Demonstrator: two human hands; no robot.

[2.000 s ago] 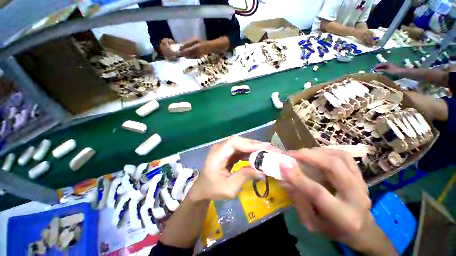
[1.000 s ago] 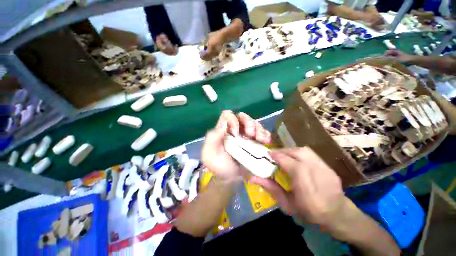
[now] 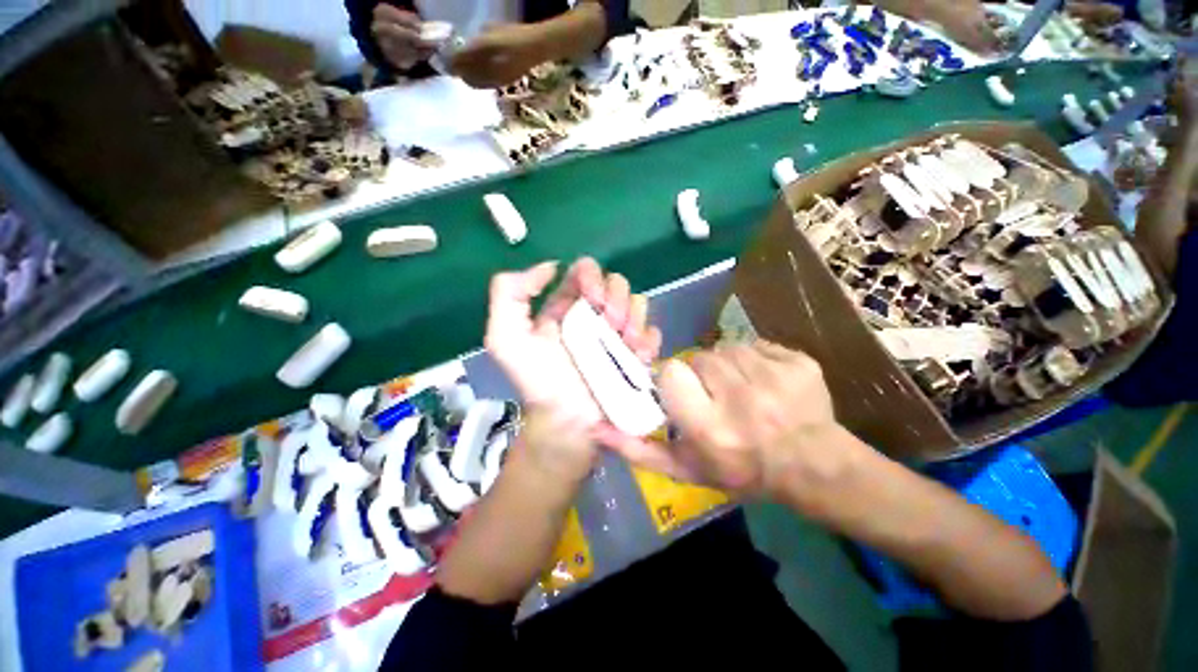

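A white, finger-long housing (image 3: 607, 370) with a dark gap along one side lies in my bare left hand (image 3: 541, 352), tilted, above the printed work mat (image 3: 607, 505). My left fingers are curled up behind it and the palm is under it. My right hand (image 3: 742, 414) presses against its lower right side with the fingers folded; the fingertips are partly hidden. Half-assembled units (image 3: 394, 479) with blue and green inside are piled on the mat left of my hands.
A carton (image 3: 841, 355) full of beige covers stands at the right, above a blue stool (image 3: 1018, 512). A blue tray (image 3: 237, 578) with beige pieces is at lower left. The green conveyor belt (image 3: 591, 223) carries closed units. A person's hands (image 3: 473, 50) work across it.
The housing, showing dark parts at its end two seconds ago, now lies lengthwise in my left palm. My right hand has folded its fingers against it. The view has shifted slightly.
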